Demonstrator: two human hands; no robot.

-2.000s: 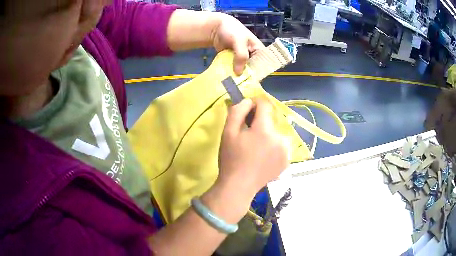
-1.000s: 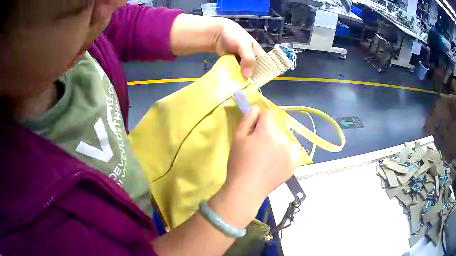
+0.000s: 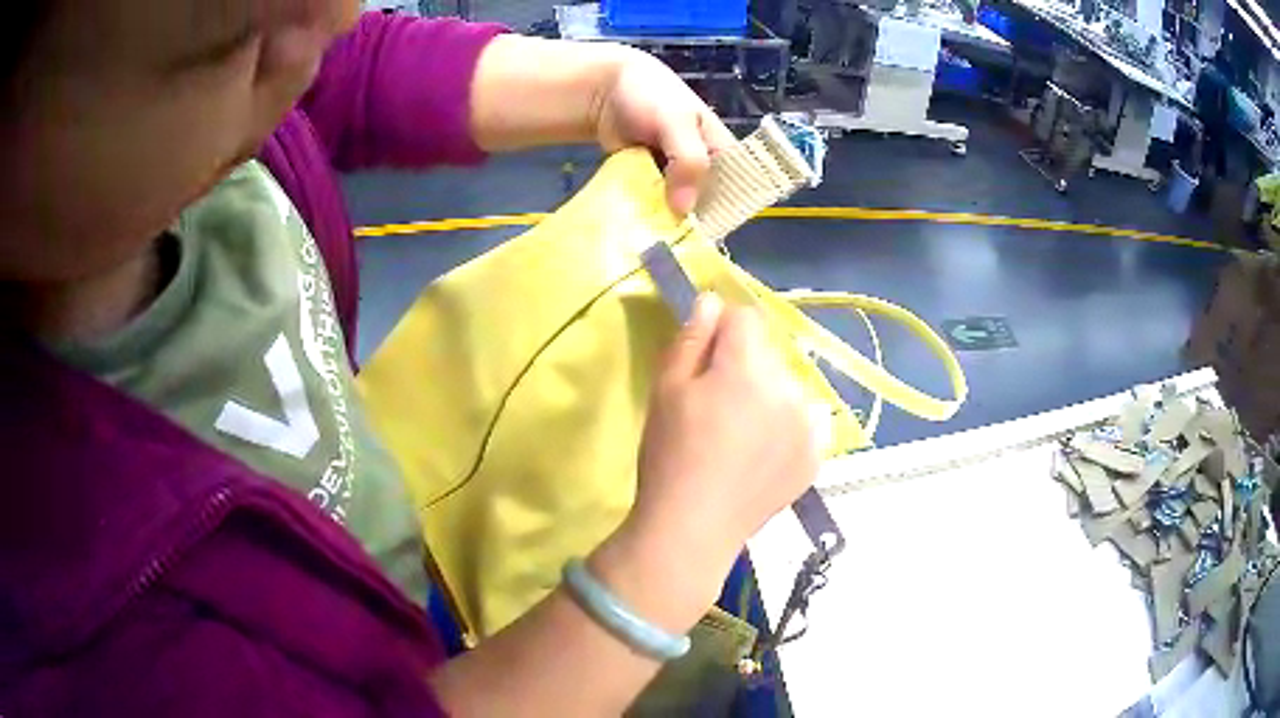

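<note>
Neither of my hands is in view. Another person holds a yellow tote bag [image 3: 562, 379] in front of me. One hand grips its top edge beside a cream ribbed strip [image 3: 755, 175]. The other hand pinches a dark grey flat strip [image 3: 671, 283] whose upper end lies against the bag top near the seam. A dark strip end with dark links [image 3: 814, 540] hangs below that hand. A thin yellow handle [image 3: 912, 358] loops out to the right of the bag.
A white table [image 3: 969, 589] stands at the lower right, with a pile of khaki hook tabs [image 3: 1172, 512] at its right side. A brown blurred shape is at the right edge. Machines and a blue bin [image 3: 678, 14] stand behind.
The other person's pinching hand has moved slightly down and right with the grey strip. More of the dark strip end and links shows below it, beside the table.
</note>
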